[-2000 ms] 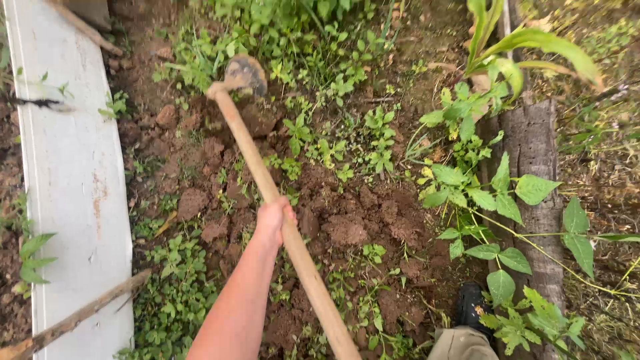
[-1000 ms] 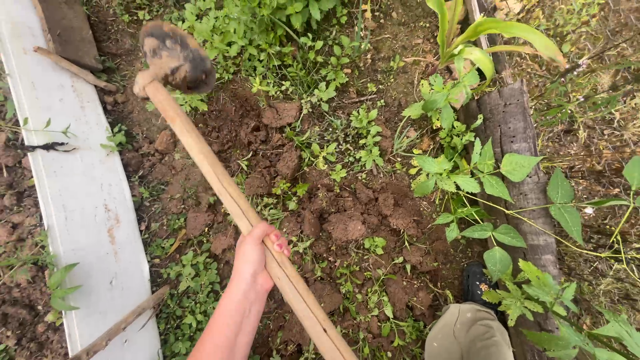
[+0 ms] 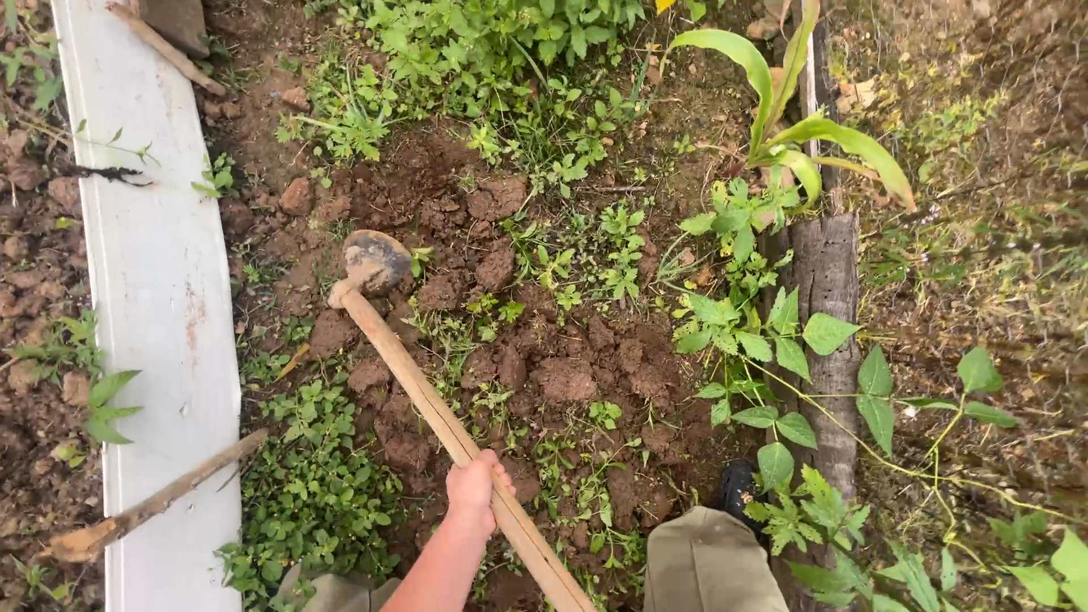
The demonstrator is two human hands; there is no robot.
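A hoe with a long wooden handle (image 3: 416,387) and a rounded, soil-caked metal blade (image 3: 380,260) slants from upper left to lower right. My left hand (image 3: 478,486) is closed around the lower part of the handle. The blade is low among the clods of loosened brown soil (image 3: 565,378); whether its edge is in the ground cannot be told. My right hand is out of view, and the handle's lower end runs past the bottom edge. Small green weeds (image 3: 620,246) grow around the turned soil.
A long white panel (image 3: 166,306) with a stick (image 3: 153,497) across it borders the left side. A weathered wooden beam (image 3: 824,331) and trailing vines line the right. Leafy weeds (image 3: 501,42) grow at the top. My trouser legs (image 3: 710,561) and a dark shoe (image 3: 739,489) are below.
The hoe's blade was low at first, was lifted toward the upper left one second ago, and is now down near the soil again. My left hand has kept its hold on the handle.
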